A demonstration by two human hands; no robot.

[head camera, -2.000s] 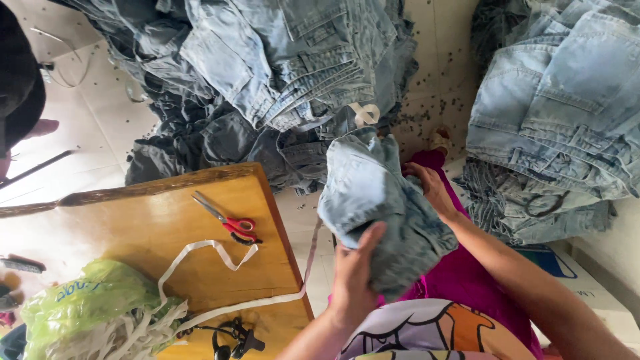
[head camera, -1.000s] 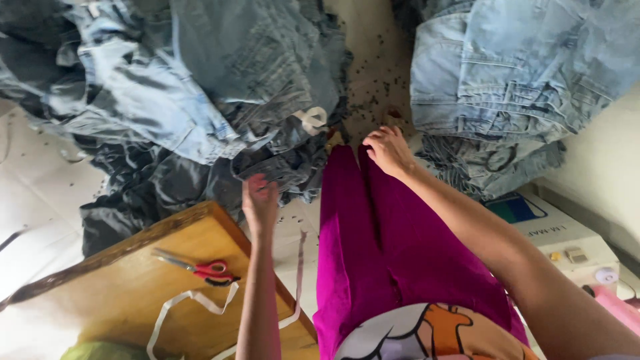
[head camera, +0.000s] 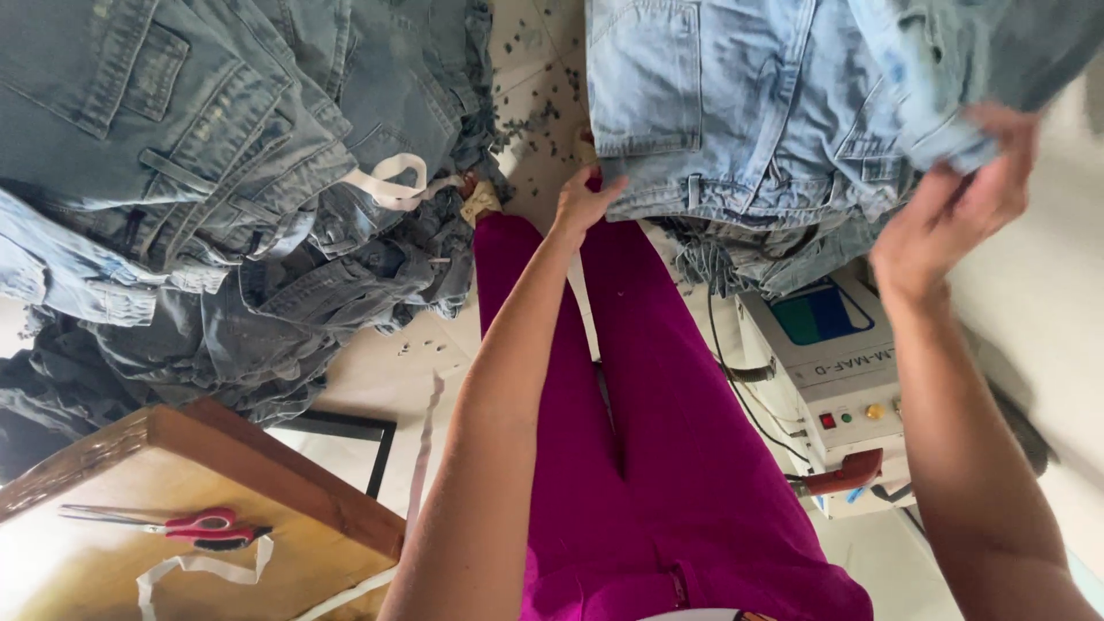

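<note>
My right hand (head camera: 962,203) pinches a light blue denim garment (head camera: 940,121) at the upper right, its fingers closed on the cloth. At the near left corner of the right pile of folded denim garments (head camera: 733,112) is my left hand (head camera: 586,203), fingers apart; whether it touches the waistband is hard to tell. The left pile of denim garments (head camera: 216,129) fills the upper left, with a loop of white fabric tape (head camera: 392,183) on its edge. Red-handled scissors (head camera: 194,526) and a white strip (head camera: 203,565) lie on the wooden table (head camera: 95,578).
A white machine (head camera: 832,371) with a red-handled hose tool (head camera: 845,473) and cables stands below the right pile. Small dark scraps dot the tiled floor (head camera: 535,78) between the piles. My legs in magenta trousers (head camera: 604,388) are between table and machine. A dark frame (head camera: 379,440) stands behind the table.
Two seconds ago both hands held a denim garment over my lap; a second ago it was no longer there. Since then, both hands have moved to the right pile. The view has swung right.
</note>
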